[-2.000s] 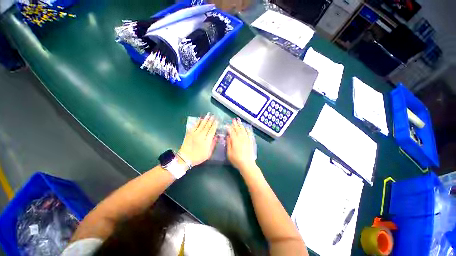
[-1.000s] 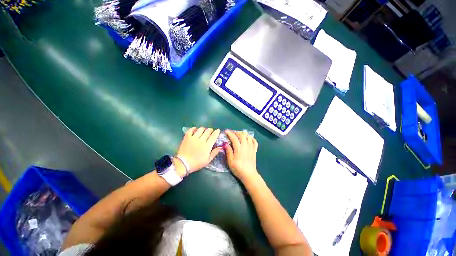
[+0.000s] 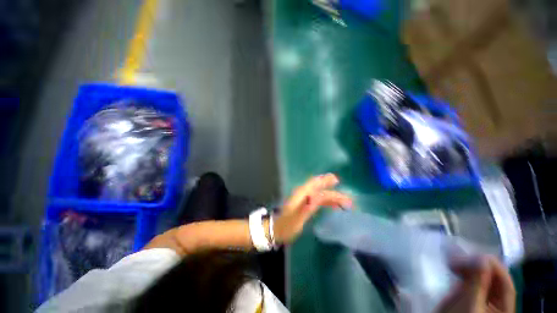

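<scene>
The whole view is blurred. A clear bag (image 3: 403, 244) is stretched out above the green bench at the lower right. My right hand (image 3: 485, 284), cut off by the bottom edge, grips the bag's right end. Dark material shows under or in the bag; I cannot tell which. My left hand (image 3: 311, 202) is at the bench's near edge, left of the bag's left end. Its fingers are apart and it holds nothing. The scale is mostly hidden behind the bag.
A blue tote (image 3: 183, 131) full of bagged dark leads stands on the floor at the left, with a second blue tote (image 3: 140, 229) below it. A blue tray (image 3: 391, 174) of black harnesses and white paper lies on the bench (image 3: 311, 122). A brown carton (image 3: 488, 61) is behind it.
The view has swung left towards the floor totes. My hands, earlier together flat on the bag, are now apart. The bag is lifted and stretched out in my right hand.
</scene>
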